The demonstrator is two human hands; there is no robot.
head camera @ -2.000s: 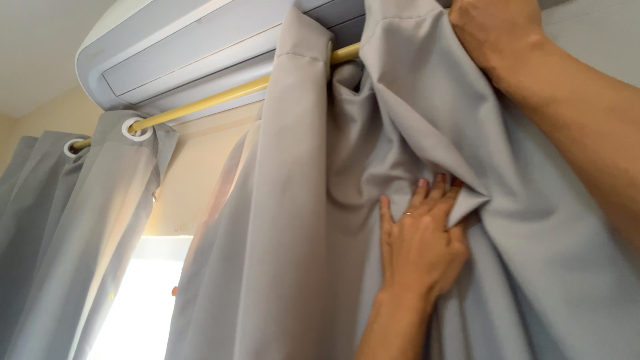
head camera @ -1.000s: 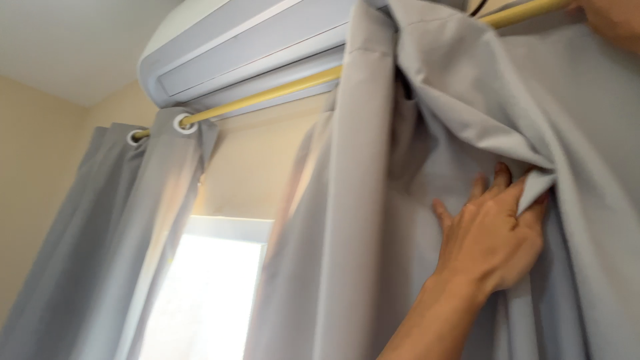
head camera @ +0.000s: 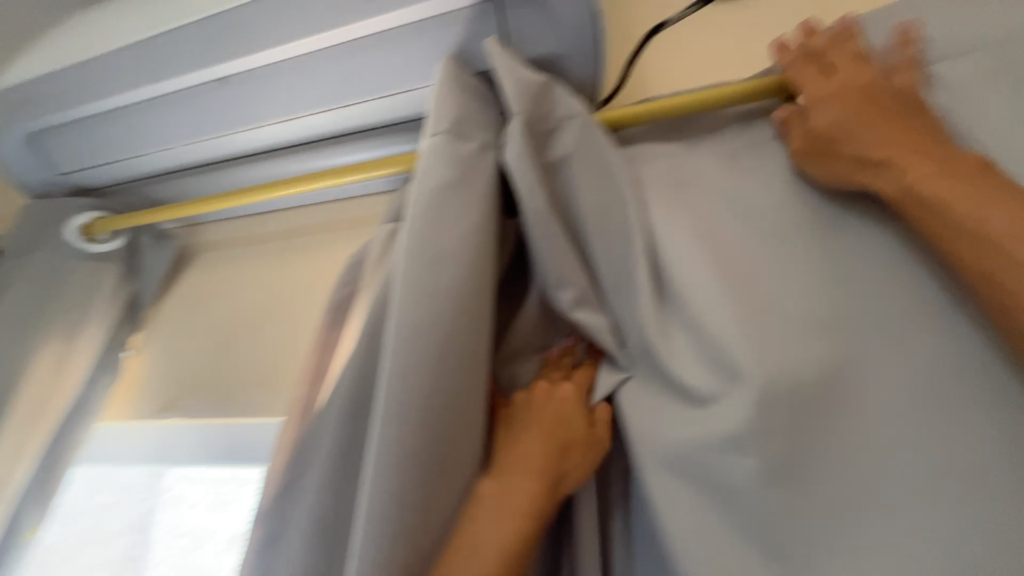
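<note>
A grey curtain (head camera: 720, 320) hangs in bunched folds from a yellow curtain rod (head camera: 280, 189). My left hand (head camera: 552, 424) is in the folds below the rod, its fingertips partly hidden by the cloth and a pointed fold beside its thumb. Whether it grips the fabric is unclear. Higher up at the right, my right hand (head camera: 864, 104) is at the rod and the curtain's top edge, blurred, with some fingers raised and others around the rod's visible end. At the left, the rod passes through a white ring eyelet (head camera: 94, 232) of another curtain section.
A wall-mounted air conditioner (head camera: 240, 104) sits just above and behind the rod. A black cable (head camera: 648, 44) runs up the beige wall between the curtain folds and my right hand. Below the rod at the left is a bright window (head camera: 152, 504).
The view has shifted and come nearer. My right hand, mostly out of frame a second ago, is in view at the rod. My left hand remains in the curtain folds, its fingers now more hidden.
</note>
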